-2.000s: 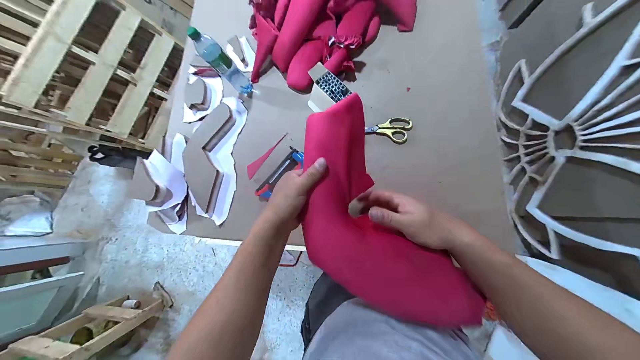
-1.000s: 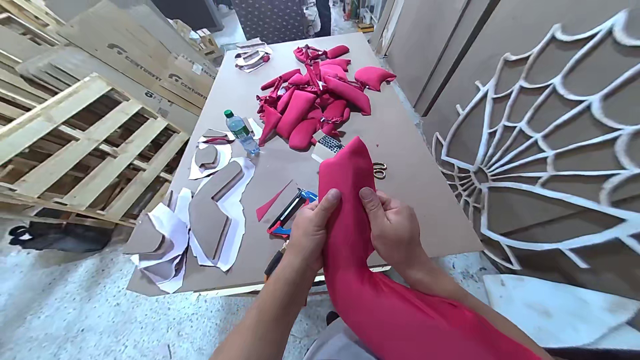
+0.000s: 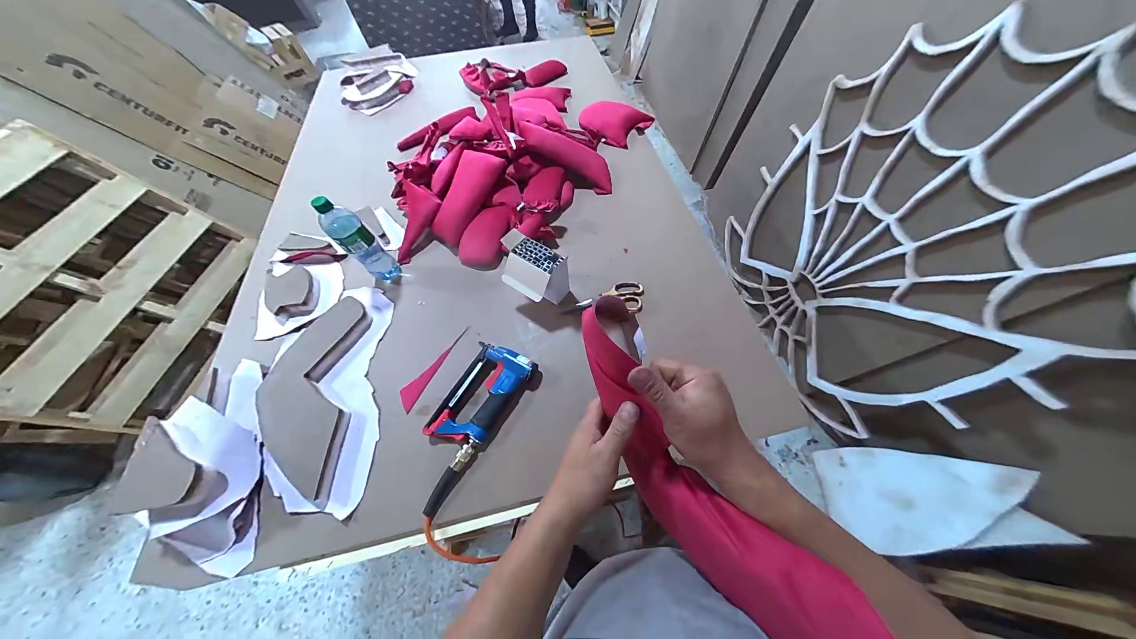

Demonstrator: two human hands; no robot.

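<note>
My left hand [image 3: 601, 439] and my right hand [image 3: 697, 410] both grip a long crimson fabric-covered piece [image 3: 710, 524] near its narrow upper end, thumbs on the cloth. The piece runs down over my lap to the lower right. Its upper end shows a curled fabric edge with a grey-brown surface inside. Gold-handled scissors [image 3: 628, 295] lie just beyond that tip. Left of my hands, a blue and red pneumatic staple gun [image 3: 497, 390] rests on the table, joined to an orange hose [image 3: 444, 552]. A thin crimson fabric scrap [image 3: 430, 377] is beside it.
A pile of crimson padded pieces [image 3: 479, 186] covers the table's [image 3: 710, 328] far middle. Nearer are an open box of staples [image 3: 535, 268] and a plastic bottle [image 3: 355, 238]. Cut board shapes on white padding [image 3: 306, 399] line the left edge. A web-shaped panel [image 3: 958, 231] stands right; a wooden pallet [image 3: 98, 266] stands left.
Both hands have come together near the crimson piece's upper end, and that end has turned so its inner side shows. Two seconds ago the piece lay bent, with my right hand at its bend.
</note>
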